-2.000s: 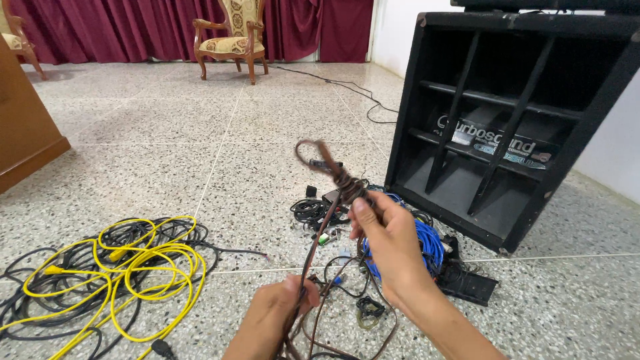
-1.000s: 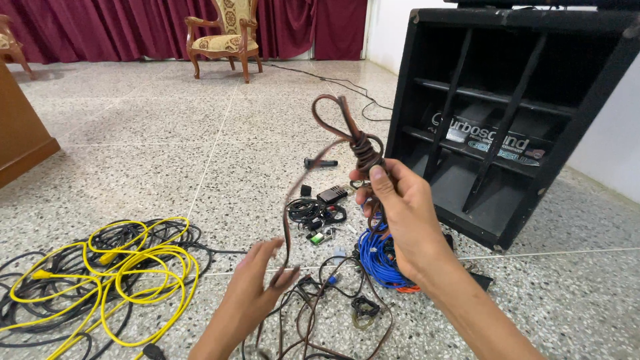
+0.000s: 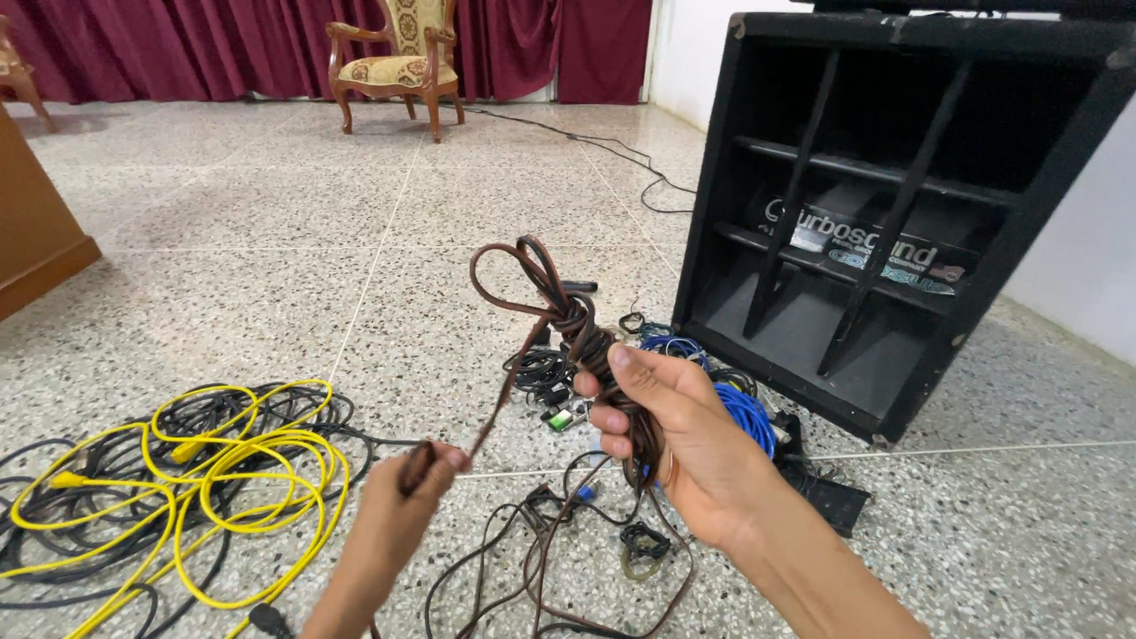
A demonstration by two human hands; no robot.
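My right hand (image 3: pixel 683 426) is closed around a bundle of brown two-core cable (image 3: pixel 590 342), wrapped round its middle, with loops standing out at the upper left. One strand runs taut from the bundle down to my left hand (image 3: pixel 413 484), which pinches it between thumb and fingers. More of the cable hangs below my right hand and trails in loose curves on the speckled floor. Behind the bundle lie coiled black cables (image 3: pixel 540 371) and a coil of blue cable (image 3: pixel 745 417), partly hidden by my right hand.
Tangled yellow cable (image 3: pixel 257 444) and black cables lie on the floor at left. A black Turbosound speaker cabinet (image 3: pixel 790 257) stands at right, near a wall. A wooden armchair (image 3: pixel 399 71) stands before maroon curtains. A wooden furniture edge (image 3: pixel 44 266) shows at far left.
The strand has gained turns around the bundle, and a second loop now stands at its top. My left hand, fingers spread a second ago, is closed on the strand.
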